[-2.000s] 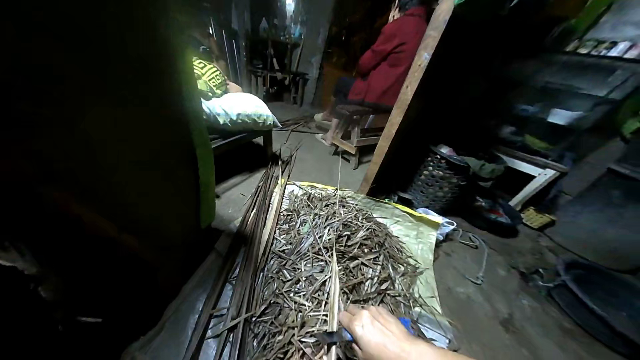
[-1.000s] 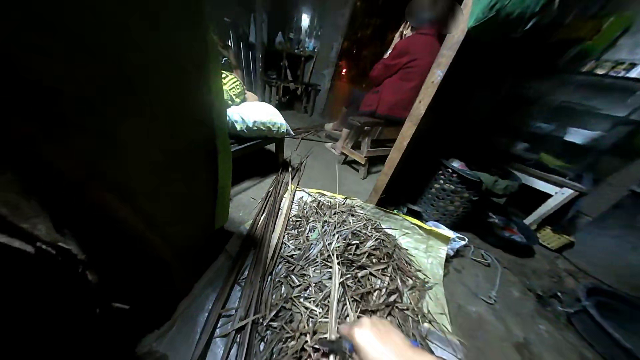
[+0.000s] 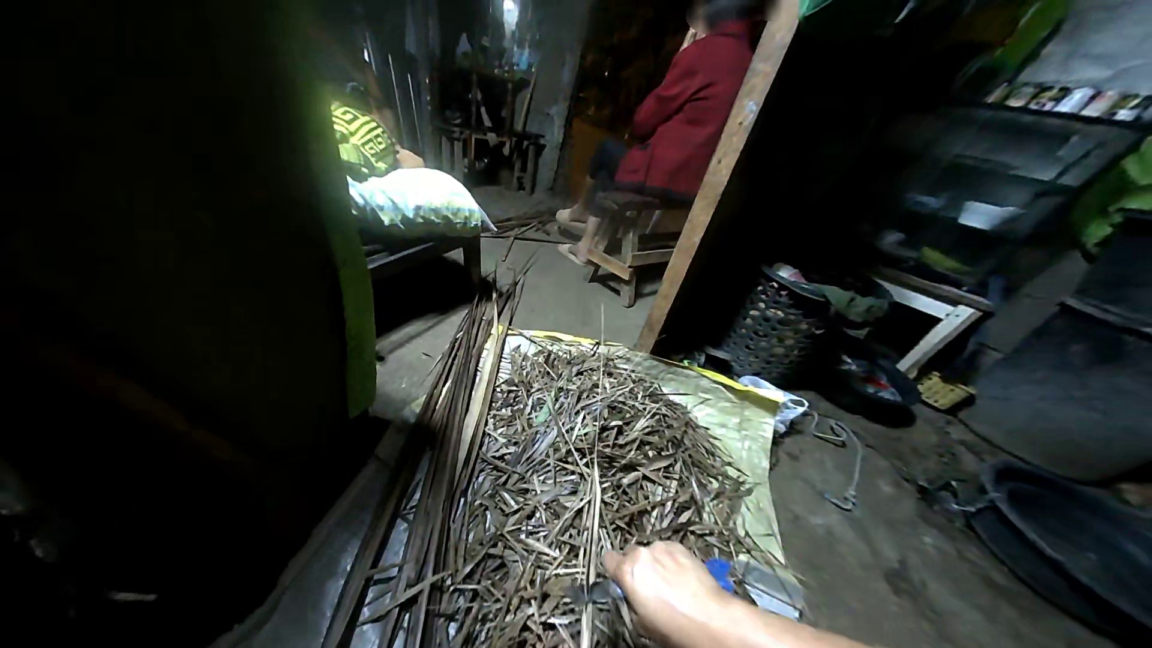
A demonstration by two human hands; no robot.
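My right hand (image 3: 661,585), at the bottom centre, is closed around a tool with a blue handle (image 3: 720,572). Its dark metal end (image 3: 589,592) lies against a thin, pale dried leaf strip (image 3: 594,513), which runs away from me over the heap. Beneath is a pile of short dried leaf pieces (image 3: 558,441) on a pale yellow-edged sheet (image 3: 751,432). Long dry leaf strips (image 3: 450,405) lie in a bundle along the pile's left side. My left hand is out of view.
A person in a red jacket (image 3: 688,108) sits on a wooden stool (image 3: 630,243) beyond a slanting wooden post (image 3: 720,180). Another person is partly visible near a pillow (image 3: 414,202) at left. On the right are a woven basket (image 3: 778,324) and a black basin (image 3: 1071,540).
The seated person's raised hand, seen near the head one second ago, is now lower. My right hand remains around the blue-handled tool. The view has shifted slightly.
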